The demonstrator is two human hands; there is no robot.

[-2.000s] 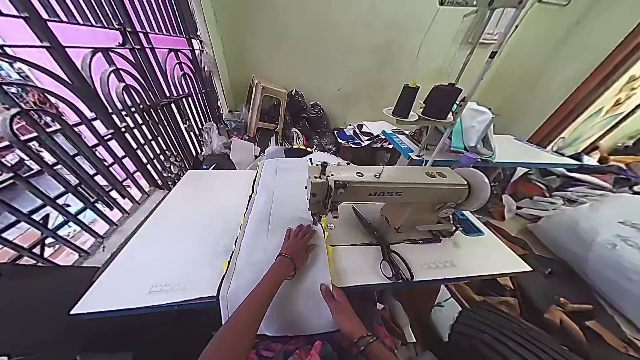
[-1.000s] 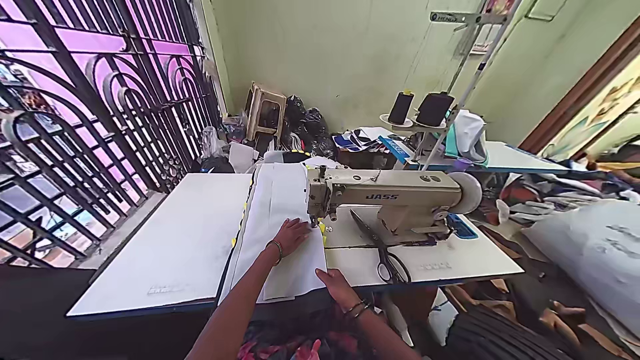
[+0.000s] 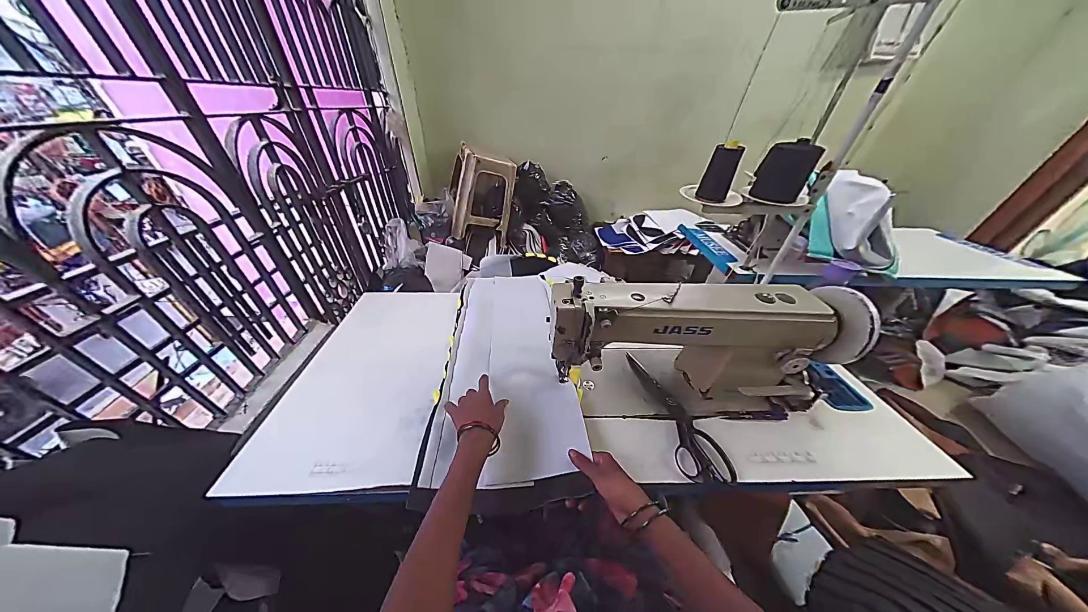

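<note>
A white sheet of material (image 3: 531,425) lies over a dark piece with a yellow-marked left edge, its right side by the needle area of a Jass sewing machine (image 3: 714,314). My left hand (image 3: 478,408) rests on the sheet's left part, index finger pointing forward, with nothing gripped. At the sheet's near right corner, my right hand (image 3: 608,478) pinches the edge between thumb and fingers. Black-handled scissors (image 3: 693,433) lie on the white table (image 3: 365,399) right of the sheet, blades toward the machine.
Thread cones (image 3: 721,172) stand on a holder behind the machine. A second table (image 3: 977,259) is at the back right. A plastic stool (image 3: 483,195) and black bags (image 3: 563,208) lie against the wall. A metal grille (image 3: 195,212) runs along the left. Fabric scraps lie at the right.
My left hand has moved left and back from beside the needle area across the white sheet. My right hand stays at the sheet's near right corner.
</note>
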